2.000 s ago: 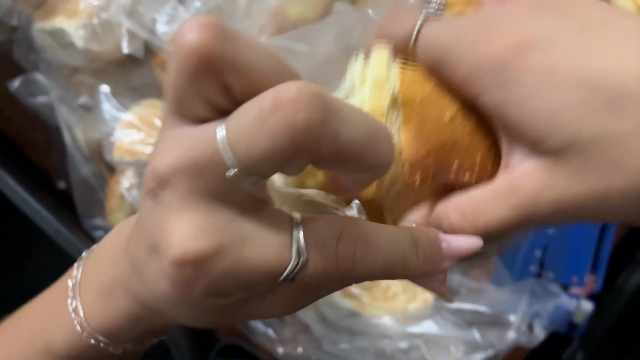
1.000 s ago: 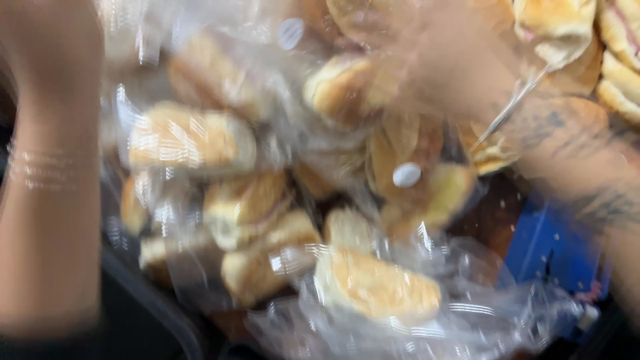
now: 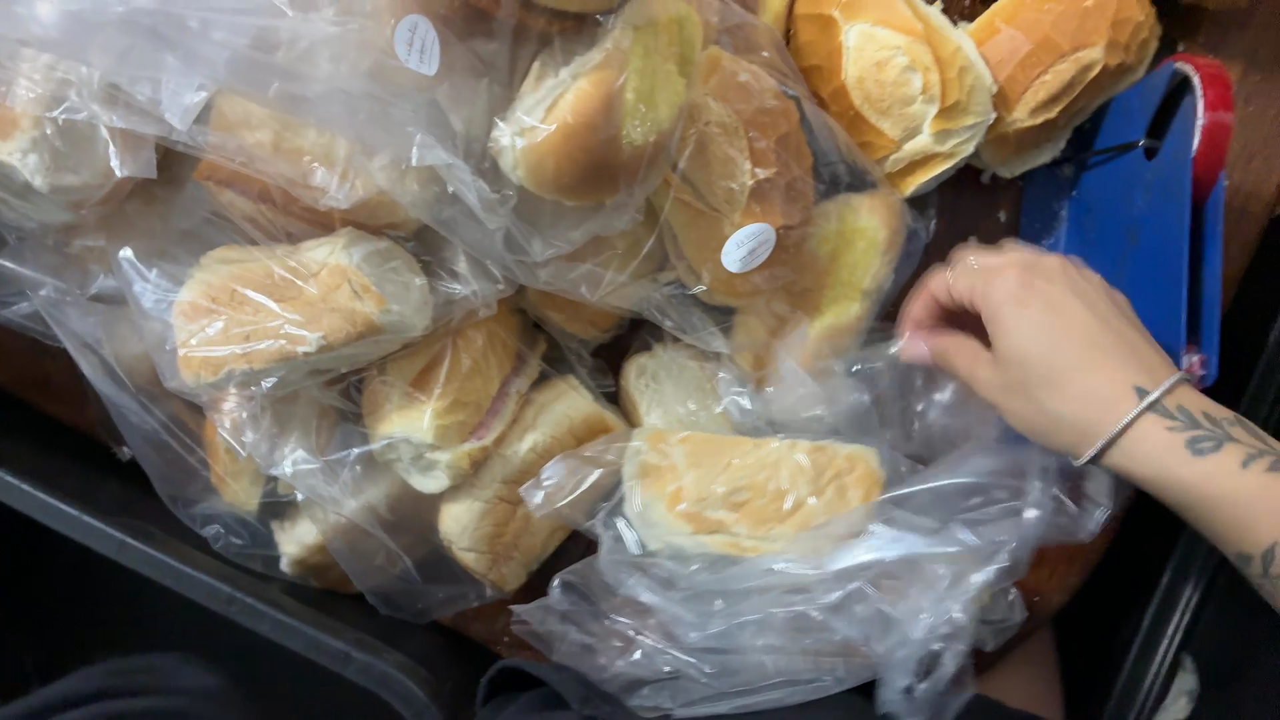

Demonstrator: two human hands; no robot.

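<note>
My right hand (image 3: 1020,340), with a bracelet at its wrist, is at the right, thumb and curled fingers pinched at the edge of a clear plastic bag (image 3: 960,560). Against that plastic is a pale oblong bread roll (image 3: 755,490). Left of my fingers, a filled clear bag holds a crusty roll (image 3: 735,170) and a split piece with a yellow face (image 3: 850,250); an oval white sticker (image 3: 748,247) is on the bag. Another wrapped roll (image 3: 300,300) is farther left. My left hand is out of view.
Unwrapped crusty rolls (image 3: 890,90) are at the top right, beside a blue plastic object with a red edge (image 3: 1110,190). Several more rolls in clear plastic (image 3: 520,480) cover the left and middle. A dark rim (image 3: 220,595) crosses the lower left.
Two seconds ago both hands were together around a bread roll. A second ago my right arm reached over the rolls; now that hand is at the plastic bag's edge. My left arm has left view.
</note>
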